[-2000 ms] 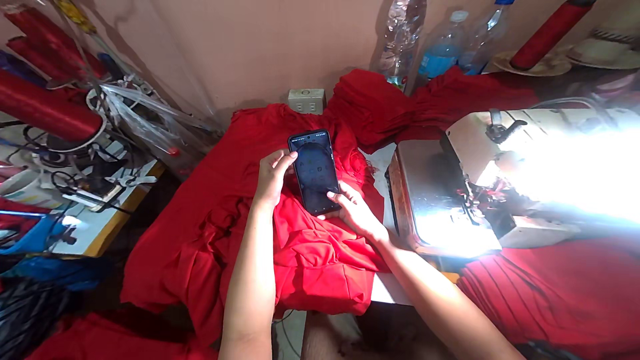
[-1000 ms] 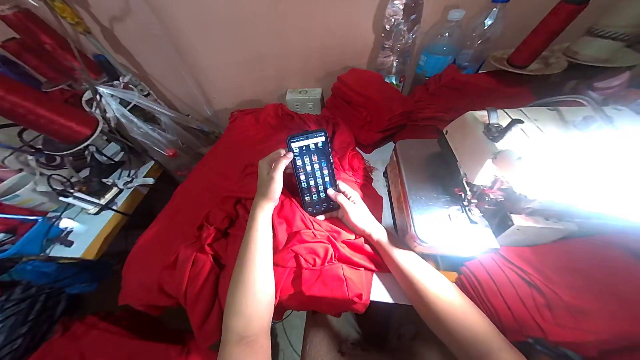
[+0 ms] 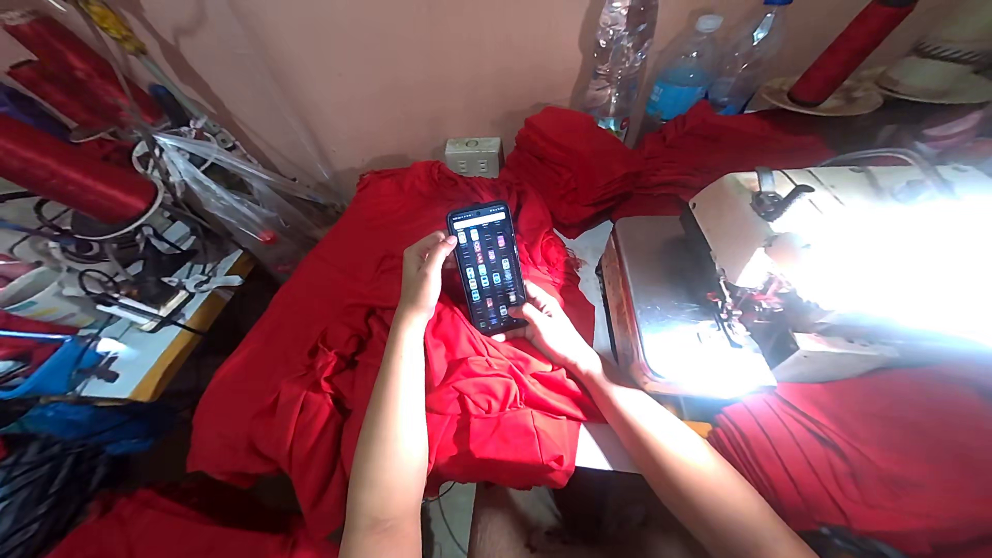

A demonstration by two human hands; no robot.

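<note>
A black smartphone (image 3: 488,267) is held upright in both hands over a heap of red fabric (image 3: 287,341), its lit screen showing a grid of app icons. My left hand (image 3: 426,271) grips the phone's left edge, thumb at the upper side. My right hand (image 3: 542,322) holds the lower right corner, with the thumb over the bottom of the screen. The fingers behind the phone are hidden. To the right stands a sewing machine (image 3: 744,256), partly washed out by its bright light.
Plastic bottles (image 3: 682,77) and a red thread cone (image 3: 849,54) stand along the wall. A wall socket box (image 3: 473,156) sits behind the fabric. More thread cones (image 3: 70,170) and a second machine's table (image 3: 174,349) are at left. Stacked red cloth (image 3: 868,449) lies at lower right.
The phone's screen has gone from a dark, nearly blank display to a grid of icons, and the icons now differ from a second ago. Both hands keep about the same place.
</note>
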